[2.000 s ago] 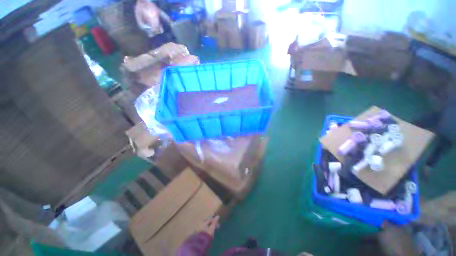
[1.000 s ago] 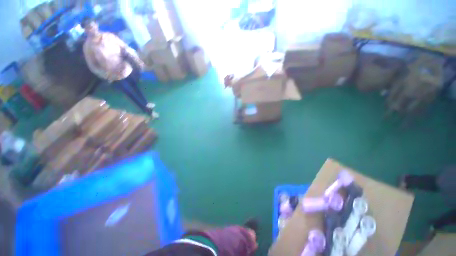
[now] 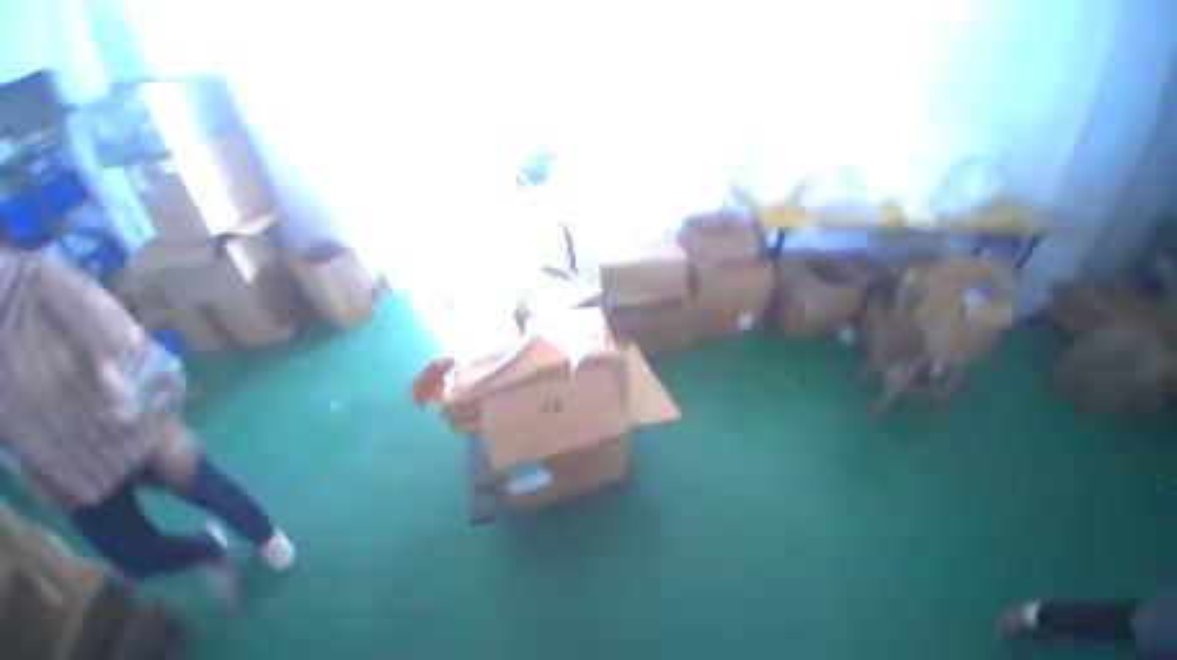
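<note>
Neither my left hand nor my right hand is in the picture. Nearest in front of me, an open brown carton point(image 3: 555, 426) stands on the green floor. Its flaps are spread, one sticking out to the right. A white label is on its lower front. Pale material, too washed out to make out, lies on its top. The view is blurred and overexposed near the bright opening behind it.
A person in a striped top point(image 3: 78, 387) is at the left edge. Another person's dark sleeve and hand point(image 3: 1078, 619) show at lower right. Cartons point(image 3: 220, 284) are stacked back left, more point(image 3: 729, 284) by a yellow-topped table point(image 3: 904, 219). Brown cardboard point(image 3: 65, 593) lies lower left.
My view has swung right and up. The blue crates, the cylindrical pieces and my maroon sleeve have left the picture. The person at the left appears larger and nearer.
</note>
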